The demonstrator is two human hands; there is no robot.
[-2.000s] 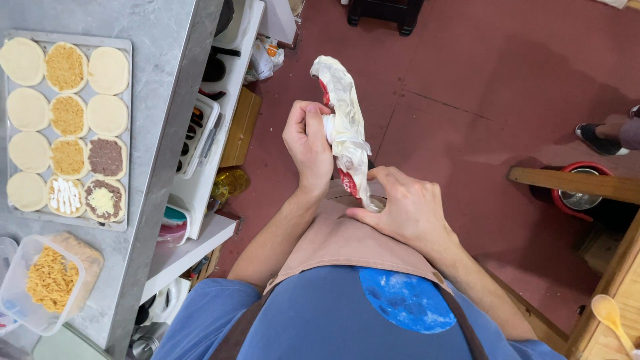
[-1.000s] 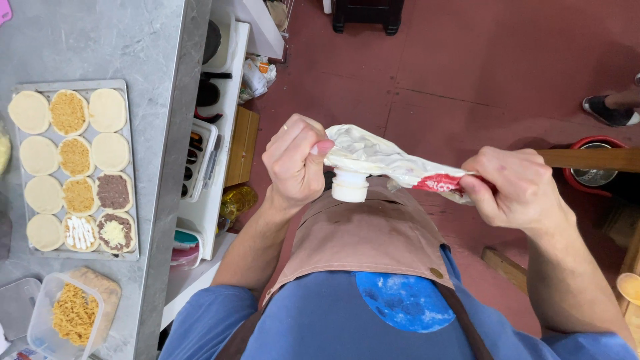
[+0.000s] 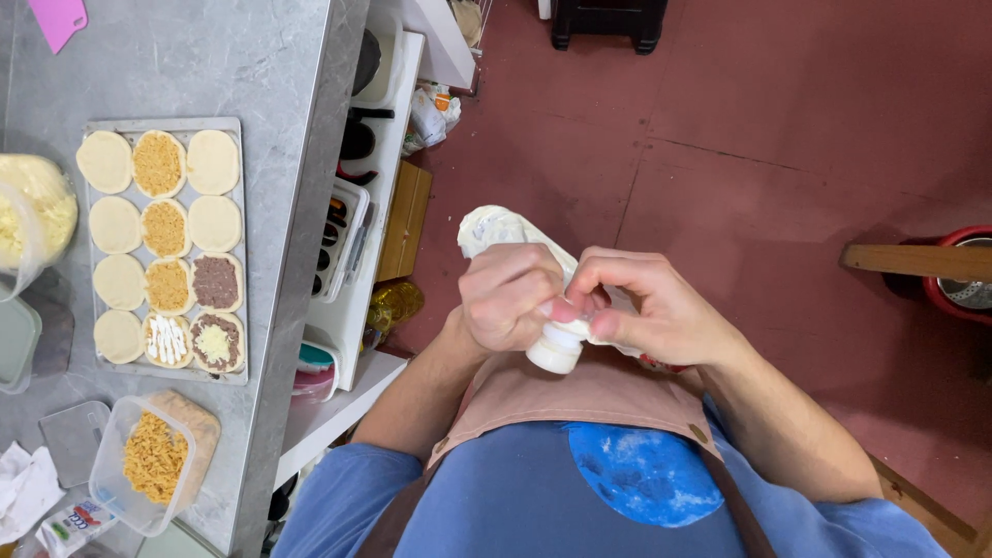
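My left hand (image 3: 515,294) grips a limp bag of white cream (image 3: 504,226) near its white plastic nozzle cap (image 3: 555,349). The bag's rounded end rises beyond the knuckles, over the floor. Close against it, my right hand (image 3: 651,306) pinches the bag's film beside the cap between thumb and fingers. A bit of red print shows below the right hand. On the counter to the left, a metal tray (image 3: 242,256) holds flat dough rounds, some bare, others topped with shredded orange filling, brown paste or white cream.
A plastic tub (image 3: 194,457) of shredded filling stands on the grey counter (image 3: 256,54), near a clear lid (image 3: 75,442). A round container (image 3: 46,205) of pale yellow filling is at the left edge. Shelves (image 3: 387,232) sit under the counter edge. A wooden bar (image 3: 914,262) juts in at right.
The bag was stretched sideways between my hands one second ago. My right hand has moved left, beside my left hand at the cap, and the bag now hangs slack.
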